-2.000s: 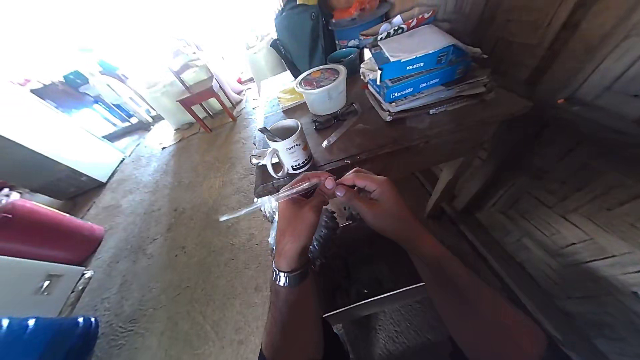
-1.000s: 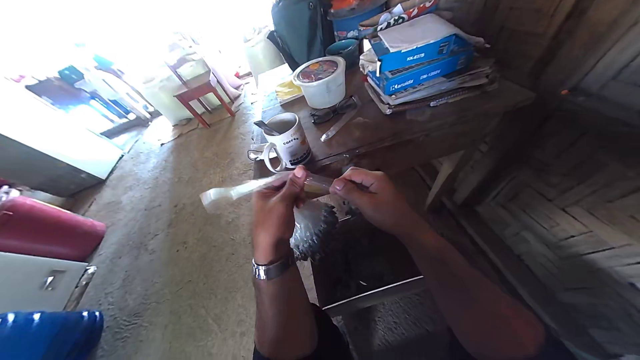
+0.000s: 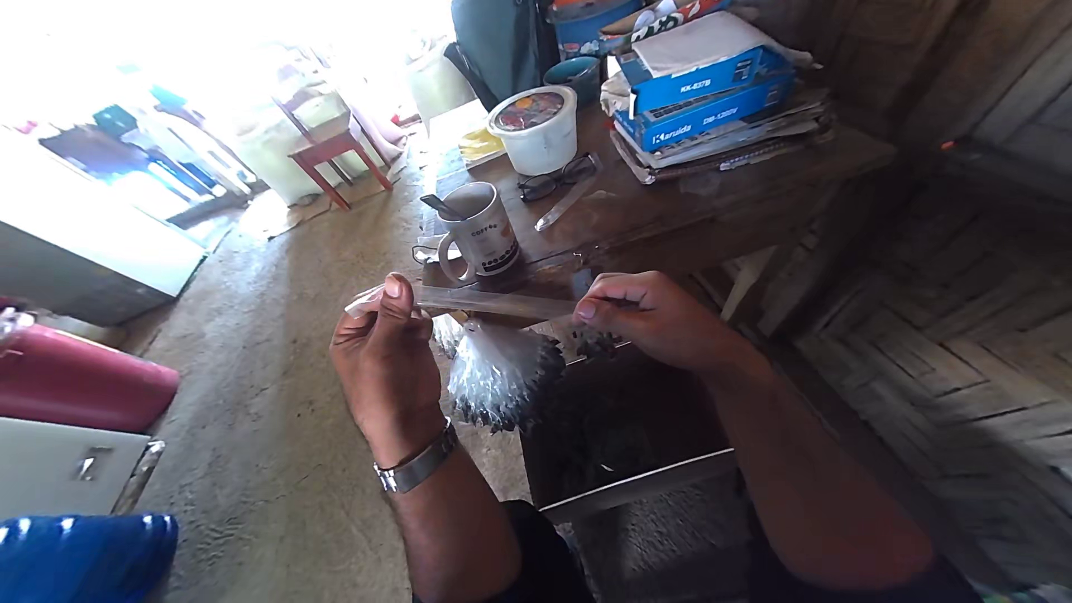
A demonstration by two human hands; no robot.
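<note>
A narrow clear plastic strip (image 3: 502,301), perhaps a tube-like bag, is stretched between my two hands. My left hand (image 3: 389,368) pinches its whitish left end between thumb and fingers, and a metal watch is on that wrist. My right hand (image 3: 662,318) pinches the other end. Below the strip hangs a bunch of small clear plastic packets (image 3: 502,373) with dark lower ends, beside the table's front edge. Parts of further such bunches show on both sides of it. A coffee mug (image 3: 481,230) with a spoon in it stands just beyond the strip.
On the wooden table (image 3: 678,218) are a white lidded tub (image 3: 536,138), eyeglasses (image 3: 557,177), another clear strip (image 3: 565,201) and blue boxes (image 3: 712,105) on stacked papers. An open drawer-like dark compartment (image 3: 628,419) lies below my hands. A red chair (image 3: 335,146) stands farther back on the left.
My hands were close together two seconds ago and are now well apart, with the strip drawn out between them. The hanging bunch, earlier partly covered by my left hand, shows more fully.
</note>
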